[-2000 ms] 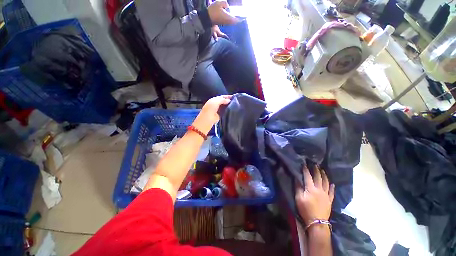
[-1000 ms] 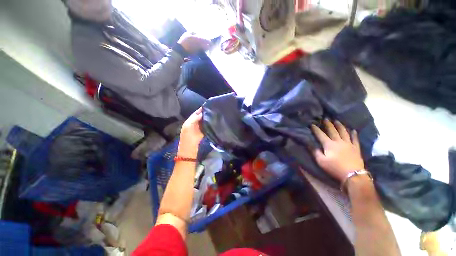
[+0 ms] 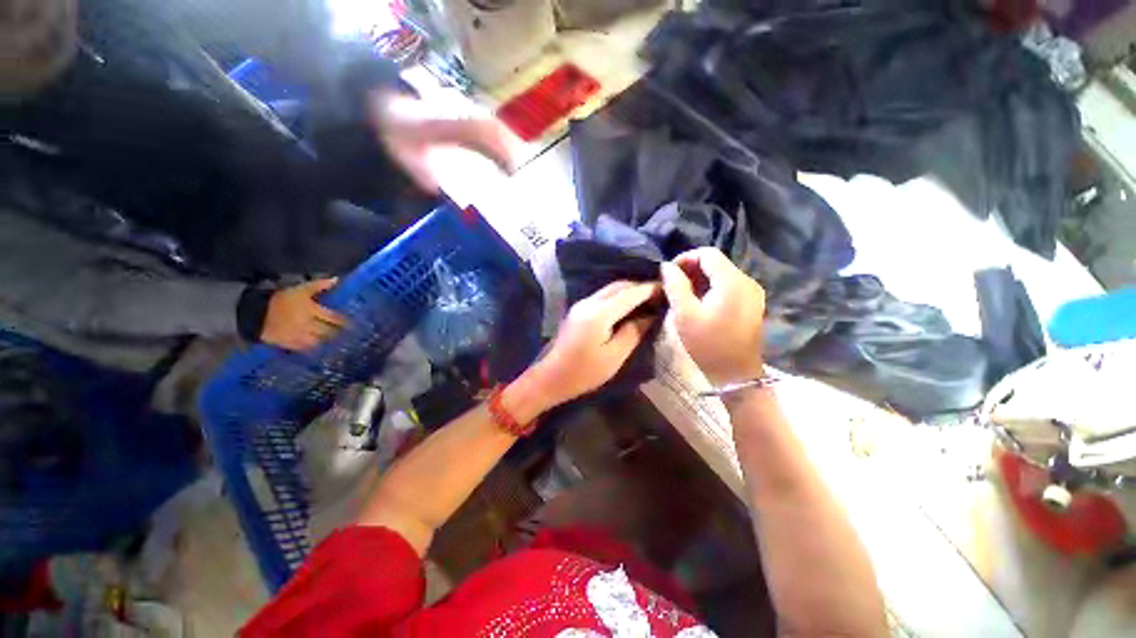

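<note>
The dark garment piece [image 3: 623, 258] is bunched at the table's front edge, in the middle of the view. My left hand [image 3: 596, 339], with a red bead bracelet, holds its edge from the left. My right hand [image 3: 714, 312], with a metal bracelet, pinches the same edge close beside it. The fingertips of both hands nearly meet. The pinched part is small and partly hidden by the fingers. More dark cloth [image 3: 872, 337] spreads to the right on the white table [image 3: 860, 486].
A second person's hand [image 3: 299, 317] rests at the blue crate [image 3: 436, 268] on the left; their other hand is above it, blurred. A red flat object [image 3: 548, 102] lies behind the cloth. A large dark garment heap [image 3: 897, 87] lies at the back right. Machine parts [image 3: 1078, 430] stand at the right edge.
My hands have come together at the cloth's edge; before, the left held it up and the right lay flat on it. The view has shifted right. The other person now reaches towards the crate.
</note>
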